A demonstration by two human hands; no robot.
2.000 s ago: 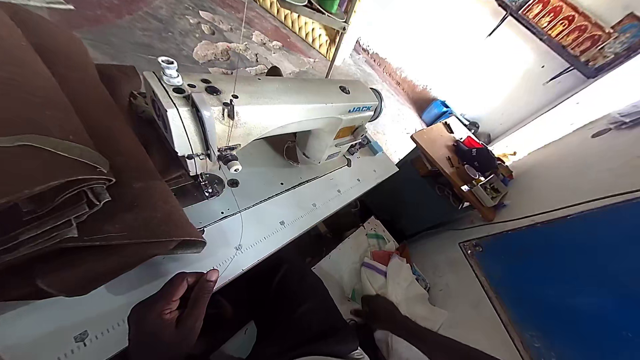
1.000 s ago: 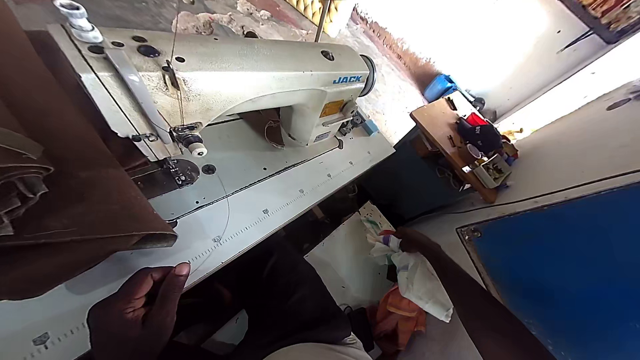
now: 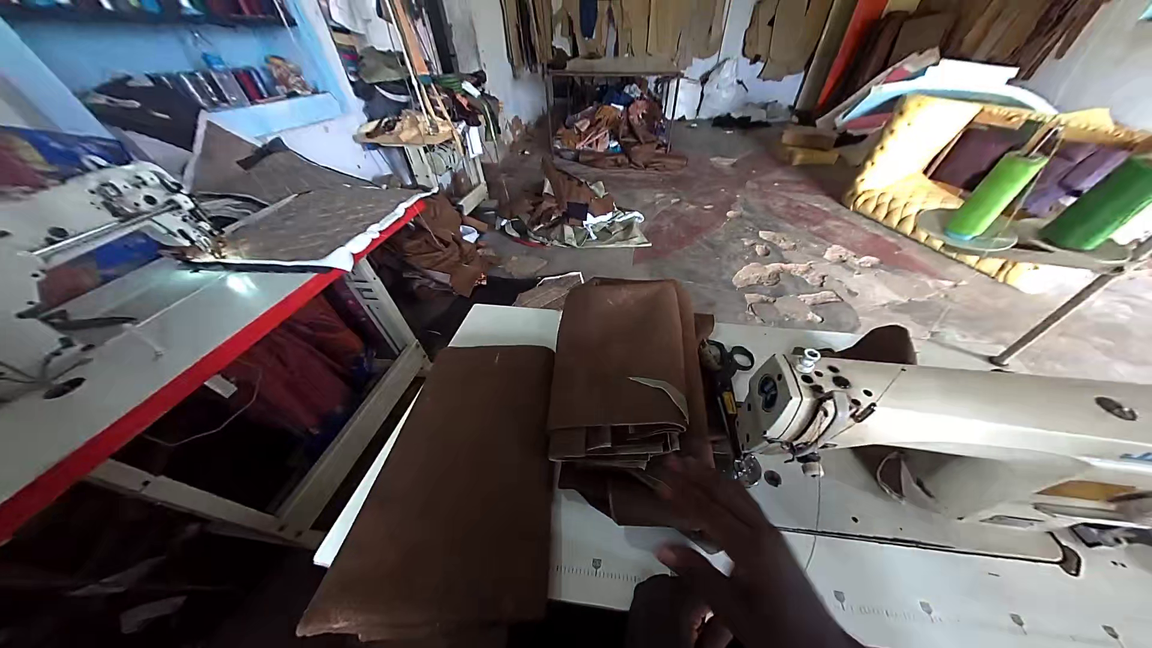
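My right hand (image 3: 724,531) reaches in from the lower right, blurred, thumb apart from the fingers. Its fingertips are at the lower edge of a folded stack of brown fabric (image 3: 621,360); whether they touch it is unclear. Partly hidden below it, at the bottom edge, is what seems to be my left hand (image 3: 666,616); its grip cannot be made out. Another folded brown fabric piece (image 3: 477,477) lies left of the stack and hangs over the table's front edge. The white sewing machine (image 3: 954,414) stands at right, with a thread hanging from it. Black-handled scissors (image 3: 740,358) lie behind its head.
At left stands a second sewing machine (image 3: 117,211) on a red-edged table (image 3: 225,360) holding grey-brown material. Fabric scraps (image 3: 576,207) lie on the floor behind. Green thread cones (image 3: 999,193) stand at right, by a yellow tufted furniture piece (image 3: 900,180).
The view has swung far to the left. My right hand, earlier at the white cloths by my lap, is now beside the brown fabric. The pinching left hand has dropped low.
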